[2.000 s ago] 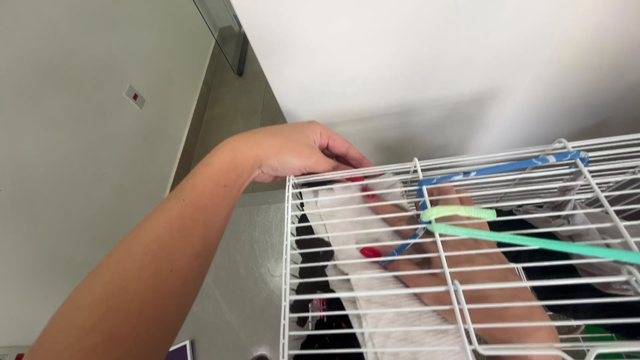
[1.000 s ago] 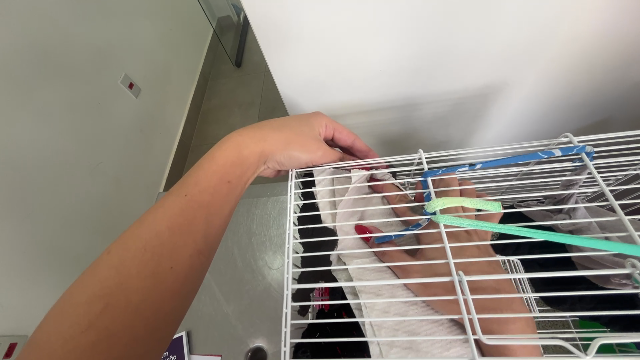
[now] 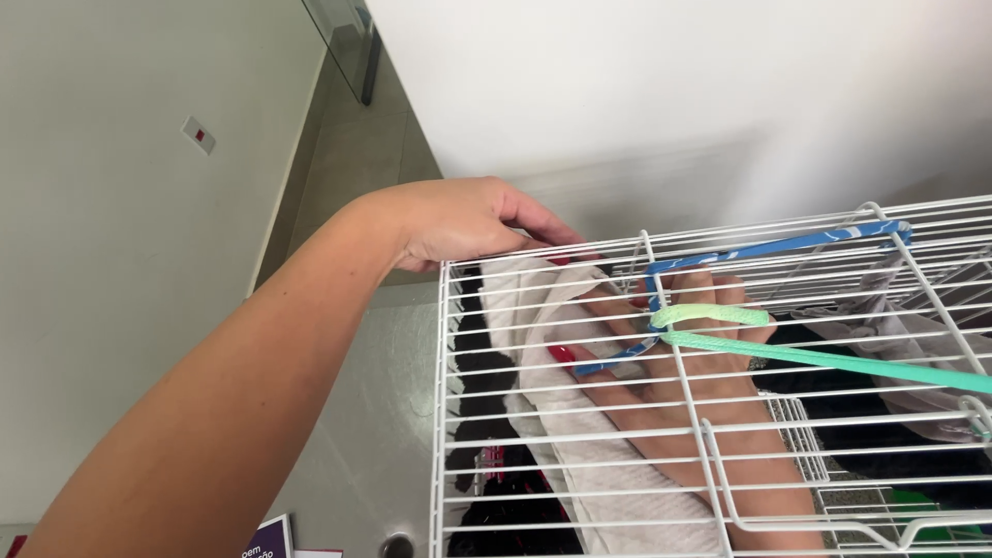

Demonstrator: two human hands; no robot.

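Note:
My left hand (image 3: 473,221) reaches over the back left top corner of a white wire cage (image 3: 443,349), its fingertips behind or through the bars near the upper end of a whitish cloth (image 3: 589,465). Inside the cage, seen through the top bars, my right hand (image 3: 682,364) lies with its red-nailed thumb against the cloth and its fingers reaching toward the same upper end. A blue patterned band (image 3: 775,246) and a green cord (image 3: 837,358) are looped on the bars above it. Bars partly hide both hands' fingertips.
Dark fabric (image 3: 821,395) and sheer greyish fabric (image 3: 891,333) lie in the cage's right part. Black material (image 3: 496,511) and a small pink clip-like item (image 3: 490,463) are at the left. A white wall or panel (image 3: 620,77) stands behind; a printed booklet (image 3: 271,539) lies bottom left.
The upper end of the cloth has shifted and folded over between my fingers. Both hands stay at the cage's left end, with small finger movements.

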